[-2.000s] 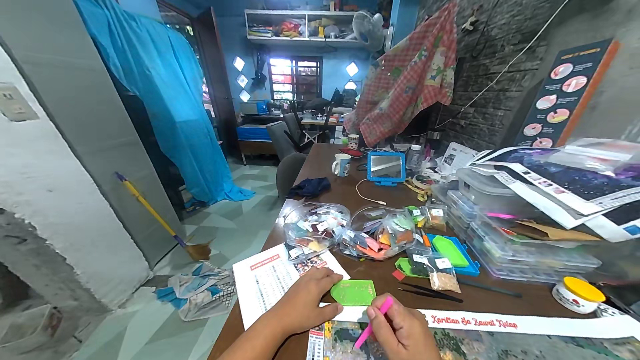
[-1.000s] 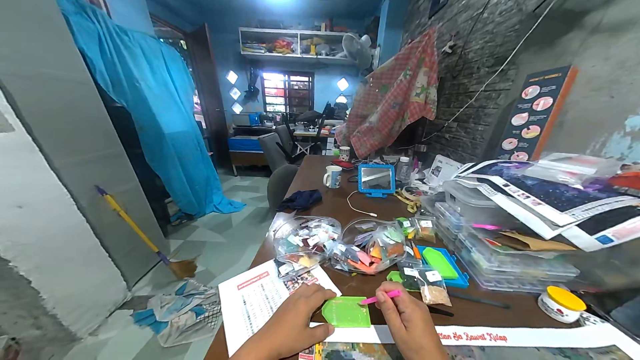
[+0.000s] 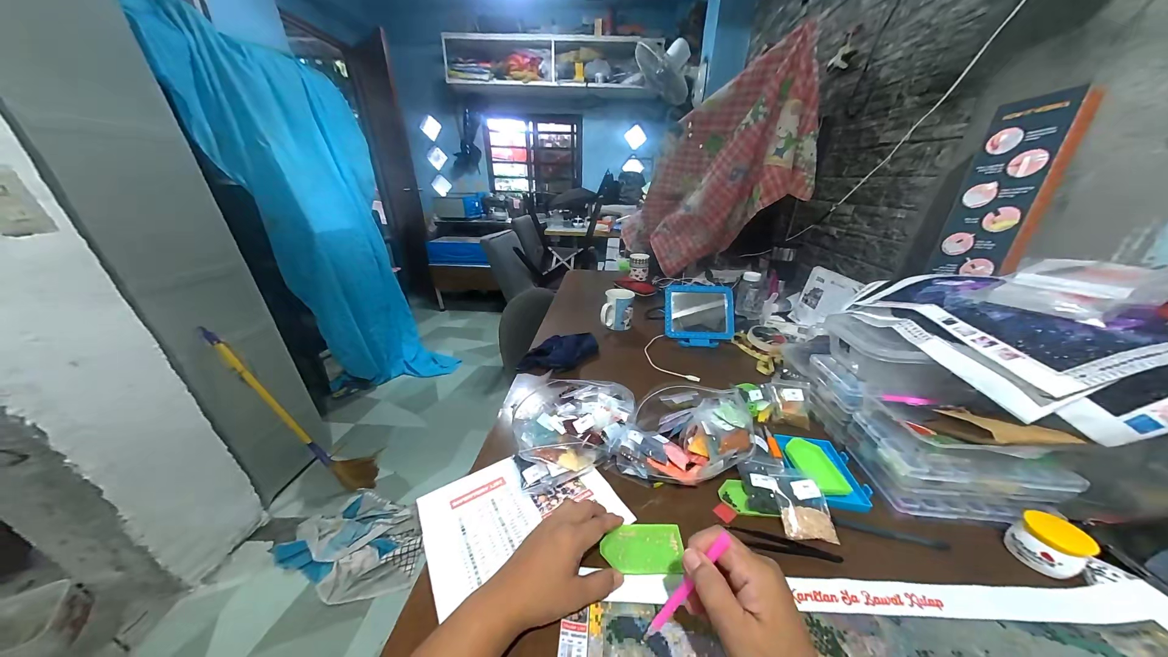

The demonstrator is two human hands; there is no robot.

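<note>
My left hand [image 3: 557, 566] rests on a printed chart sheet [image 3: 484, 525], its fingertips against the left side of a green plastic tray [image 3: 643, 549] that holds small beads. In my right hand [image 3: 744, 593] is a pink pen-like applicator [image 3: 689, 584], pointing down and left, its tip at a diamond painting canvas [image 3: 876, 636]. The canvas lies along the table's front edge and has a white border with red lettering. Right of the tray lie black tweezers [image 3: 789, 546] and small bags of beads [image 3: 808, 511].
Two clear containers of small bags [image 3: 575, 411] [image 3: 684, 433] stand behind the chart. Farther back are a mug [image 3: 618, 310] and a blue-framed tablet [image 3: 699, 313]. Stacked plastic cases [image 3: 958, 465] and a yellow-lidded tub [image 3: 1051, 545] are at right. A broom [image 3: 274, 392] leans at left.
The pink applicator's tip, over the green tray one second ago, is now down at the canvas, with my right hand holding it. My left hand stays beside the tray.
</note>
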